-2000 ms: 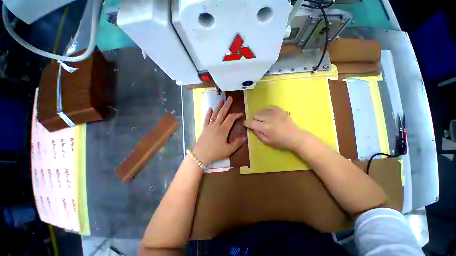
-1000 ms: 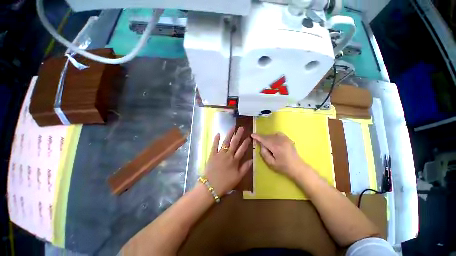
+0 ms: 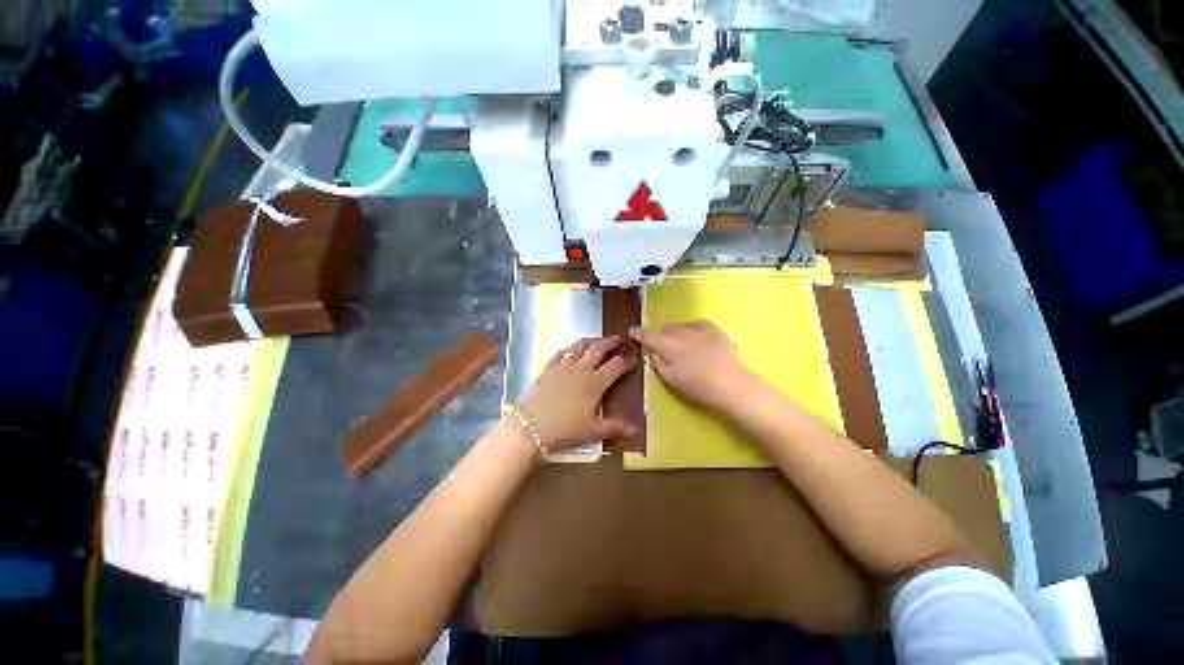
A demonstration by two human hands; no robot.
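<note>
The yellow sewing template lies under the white machine head, with a reddish-brown strip along its left edge. My left hand rests on this strip and the pale area to its left, fingers bent. My right hand lies on the template with its fingertips at the strip's right edge, close to my left fingertips. Whether either hand pinches the strip is hidden. A large brown garment panel spreads below the template towards me.
A tied strip bundle sits at the left, partly on printed paper sheets. A loose brown strip lies diagonally on the grey table. Another strip, a folded brown piece and snips with a black cord are at the right.
My left hand's spread fingers have bent and drawn in towards my right fingertips on the strip. My right hand stays near the strip's edge. The camera view has shifted.
</note>
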